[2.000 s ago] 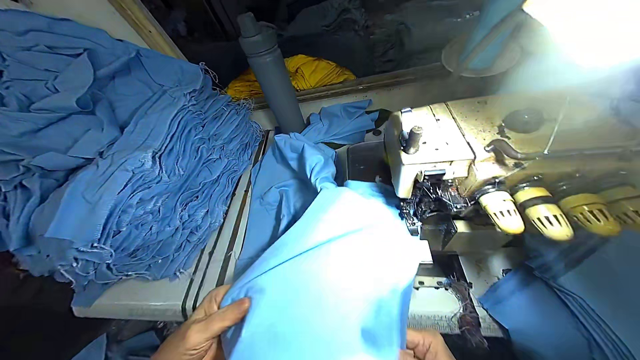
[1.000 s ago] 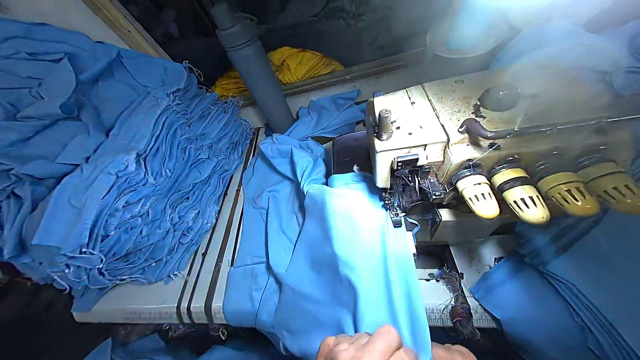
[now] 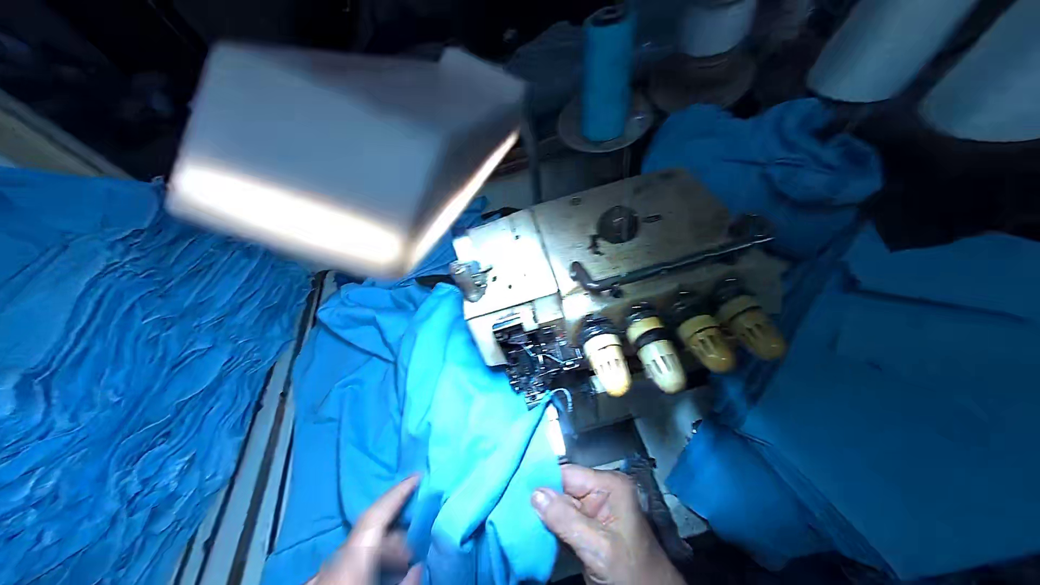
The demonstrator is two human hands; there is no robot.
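Note:
A blue fabric piece (image 3: 471, 431) lies bunched in front of an overlock sewing machine (image 3: 601, 244), its upper right edge at the needle area. My right hand (image 3: 605, 520) pinches the fabric's right edge between thumb and fingers, just below the presser area. At the fabric's lower left is my left hand (image 3: 378, 536), blurred, its fingers apart; whether it touches the cloth is unclear. Yellowish tension knobs (image 3: 658, 357) stick out from the machine's front.
A blurred lamp shade (image 3: 317, 154) with a glowing edge hangs over the back left. Piled blue fabric (image 3: 122, 366) covers the left side. More blue cloth pieces (image 3: 902, 390) lie at the right. A blue thread cone (image 3: 607, 77) and white cones (image 3: 890, 45) stand behind.
The view has shifted, and the lamp shade now shows. My hands, close together at the fabric's lower edge a second ago, are apart, with the right one at its right edge. The fabric is more bunched.

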